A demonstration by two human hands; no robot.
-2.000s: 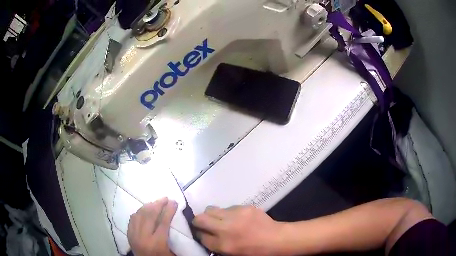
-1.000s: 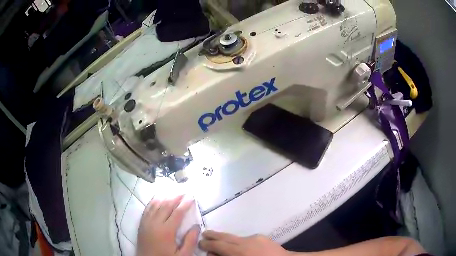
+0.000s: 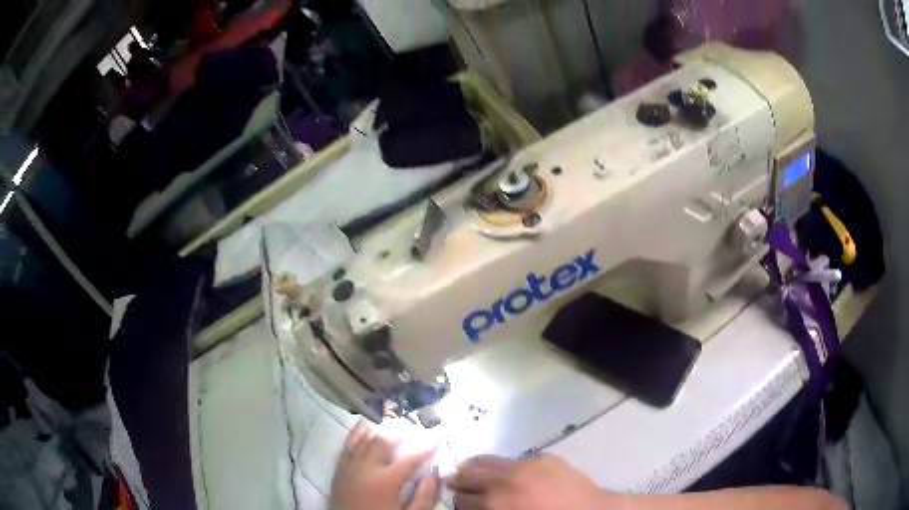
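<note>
A white quilted lining panel (image 3: 311,438) lies under the head of the cream sewing machine (image 3: 638,169), with thin stitched lines across it. The presser foot area (image 3: 424,403) is in a bright glare, so the needle cannot be made out. My left hand (image 3: 384,476) is on the panel just in front of the presser foot, cut off by the bottom edge. My right hand (image 3: 523,483) is beside it on the right, fingertips closed at the panel's edge. The edge between my hands is partly hidden and overexposed.
A black smartphone (image 3: 624,348) lies under the machine arm. Purple ribbons (image 3: 805,309) hang at the right end, near a yellow-handled tool (image 3: 837,231). A dark panel (image 3: 151,383) hangs at the left. Dark cloth (image 3: 429,125) lies behind the machine.
The view has swung up and left, so machine, phone and hands sit lower and further right. Both hands stay at the panel and appear closer to the presser foot.
</note>
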